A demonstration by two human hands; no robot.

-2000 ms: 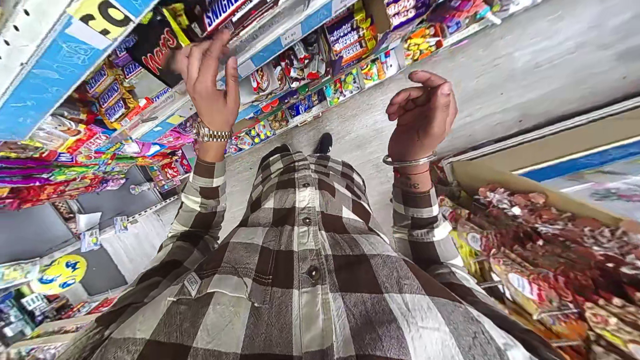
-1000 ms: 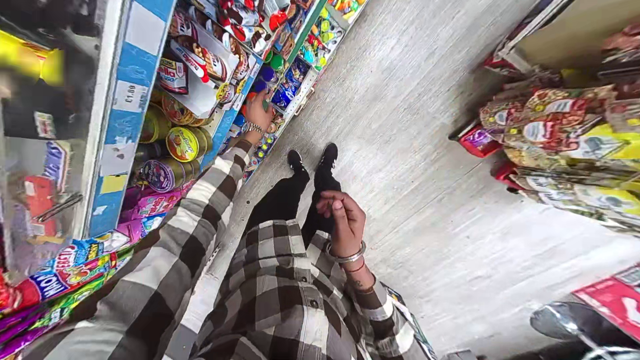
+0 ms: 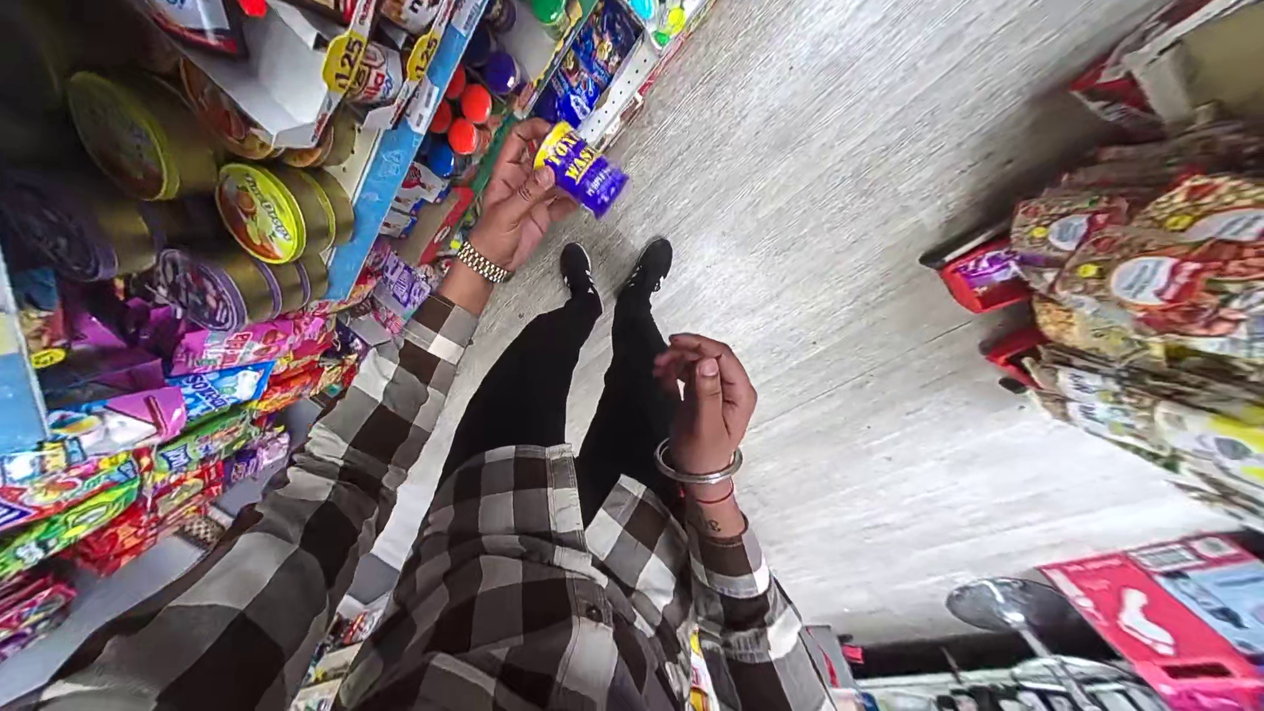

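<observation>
A small purple and yellow Toxic Waste candy tub (image 3: 583, 170) is in my left hand (image 3: 515, 202), pinched between thumb and fingers, just off the shelf edge. A metal watch (image 3: 482, 262) is on that wrist. My right hand (image 3: 709, 395) hangs in front of my legs with fingers loosely curled, apart from any goods; no object shows in it. Its wrist wears a silver bangle (image 3: 699, 464). Beside my left hand, red-capped containers (image 3: 469, 118) stand on the shelf. Round sweet tins (image 3: 262, 212) lie nearer, behind the blue shelf strip (image 3: 380, 188).
Bagged sweets (image 3: 197, 385) fill the lower left shelves. Hanging snack packets (image 3: 1145, 267) project at the right. A round metal stand (image 3: 997, 602) and a pink box (image 3: 1155, 612) are at the lower right. Grey wood-look floor (image 3: 839, 247) runs between the sides.
My left hand, at the shelf a second ago, now holds the candy tub out over the floor's edge. My right hand stays low near my legs. The view has shifted along the shelves.
</observation>
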